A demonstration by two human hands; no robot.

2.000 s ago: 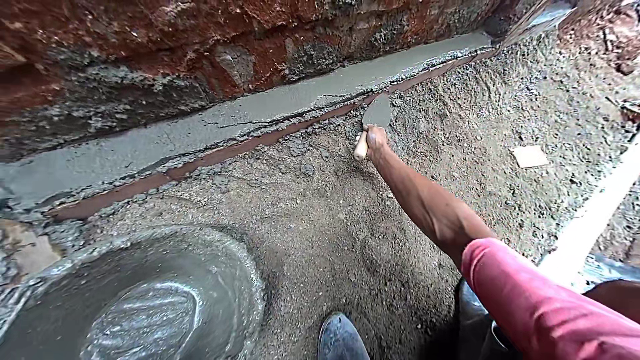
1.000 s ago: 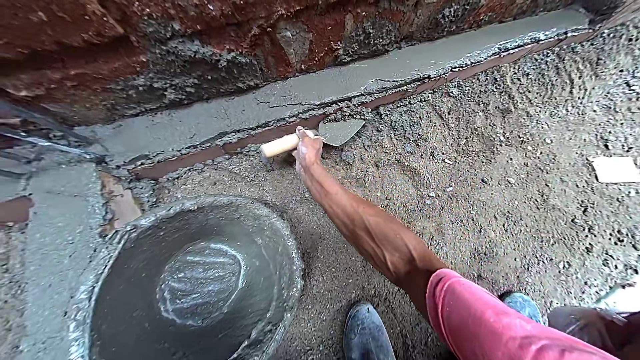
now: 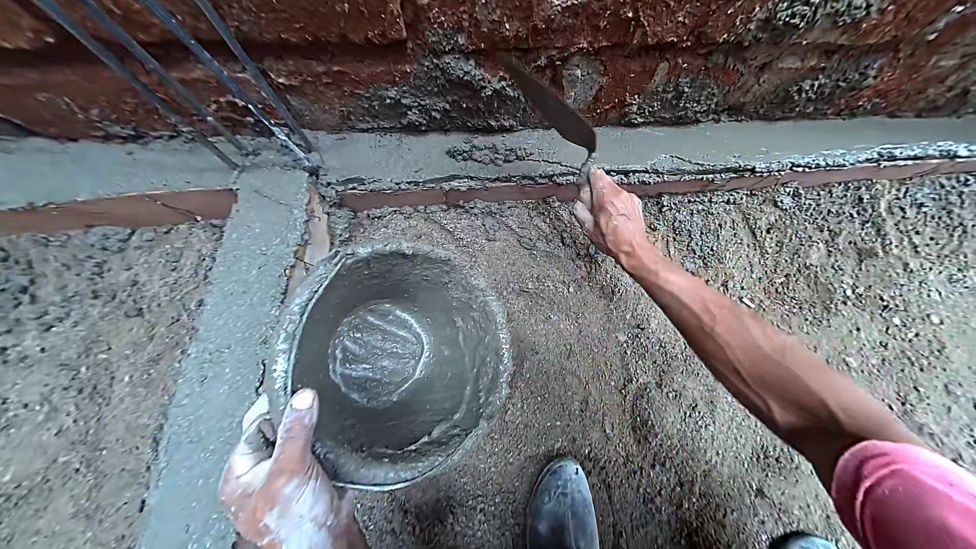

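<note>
My right hand (image 3: 610, 213) grips a trowel (image 3: 550, 107) whose blade points up and to the left, over the strip of wet mortar (image 3: 732, 141) at the foot of the wall. The trowel's handle is hidden in my fingers. At the lower left my left hand (image 3: 286, 476), smeared with cement, holds the rim of a round mortar pan (image 3: 499, 358), thumb on top of the edge. Grey residue coats the pan's inside, with a raised round patch in the bottom. The fingers of my left hand are partly hidden.
A rough red brick wall (image 3: 320, 80) runs across the top. Steel rebars (image 3: 206, 61) rise from the corner where a second concrete strip (image 3: 229, 343) comes toward me. Brown form boards (image 3: 427, 197) edge the mortar. Below are gravelly soil (image 3: 610, 366) and my boot (image 3: 563, 507).
My left hand has come into view and taken hold of the pan's rim. The trowel has lifted from beside the form board, its blade now turned up toward the wall. The view has swung left.
</note>
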